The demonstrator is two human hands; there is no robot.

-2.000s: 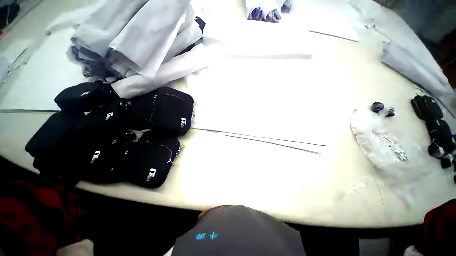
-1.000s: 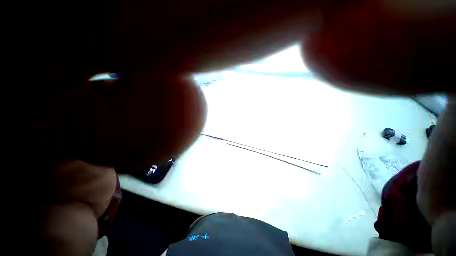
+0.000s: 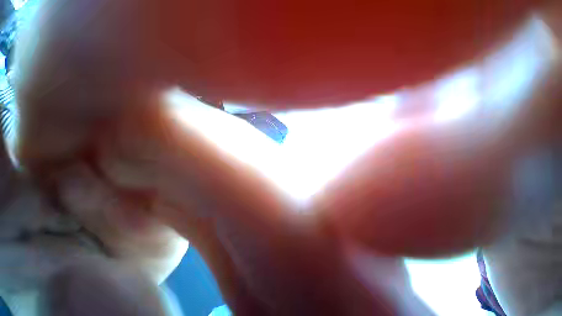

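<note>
My left hand [image 3: 117,185] and my right hand [image 3: 425,191] fill most of the head view, very close to the lens and strongly blurred. Fingers cross the top and middle of the picture, and their outlines run together. I cannot tell whether either hand holds anything. A small part of a dark bag [image 3: 268,125] shows through the gap between the fingers. The rest of the work is hidden behind the hands.
An overexposed white surface [image 3: 302,154] shows between the fingers. A bluish piece of the apron [image 3: 194,281] shows at the bottom left. A dark reddish strip [image 3: 487,290] shows at the lower right.
Two seconds ago the table was in full view. The hands then came up in front of the lens, and now they cover more of the centre and bottom. The picture is brighter and bluer.
</note>
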